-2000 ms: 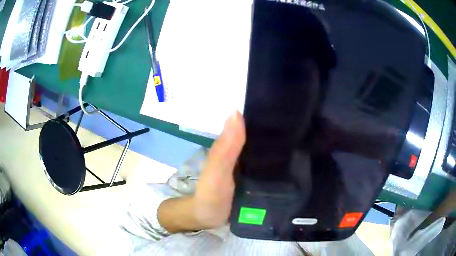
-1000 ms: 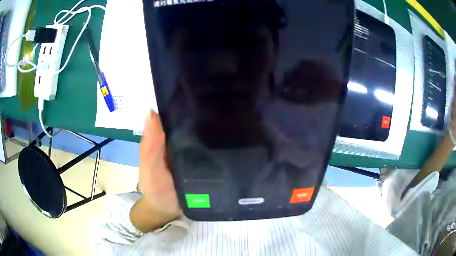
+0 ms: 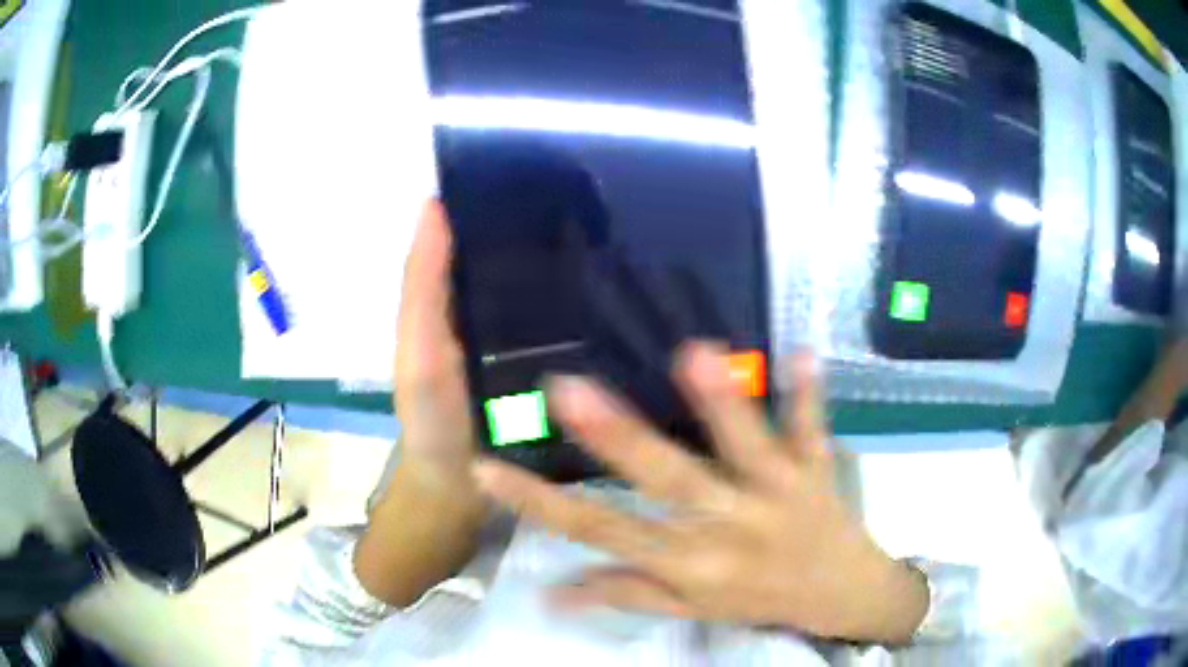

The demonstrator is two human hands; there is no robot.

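A black tablet [image 3: 599, 222] is held up in front of me, its lower end towards me. Its dark screen shows a bright lamp reflection, a green square at lower left and a partly covered orange-red square at lower right. My left hand [image 3: 437, 391] grips the tablet's left edge, thumb along the side. My right hand [image 3: 717, 508] is spread over the tablet's lower end, blurred, with fingertips over the screen between the two squares. Whether a fingertip touches the glass cannot be told.
A second tablet [image 3: 964, 222] lies on bubble wrap [image 3: 847, 341] at right, another tablet [image 3: 1143, 196] beyond it. White paper [image 3: 326, 170], a blue pen [image 3: 266, 284] and a power strip [image 3: 115, 222] lie at left. A stool [image 3: 137, 495] stands below left. Another person's arm [image 3: 1153, 397] is at far right.
The held tablet has moved down and away from my face, and its screen now reflects a ceiling lamp. My right hand has come into view over its lower end. My left hand still holds it.
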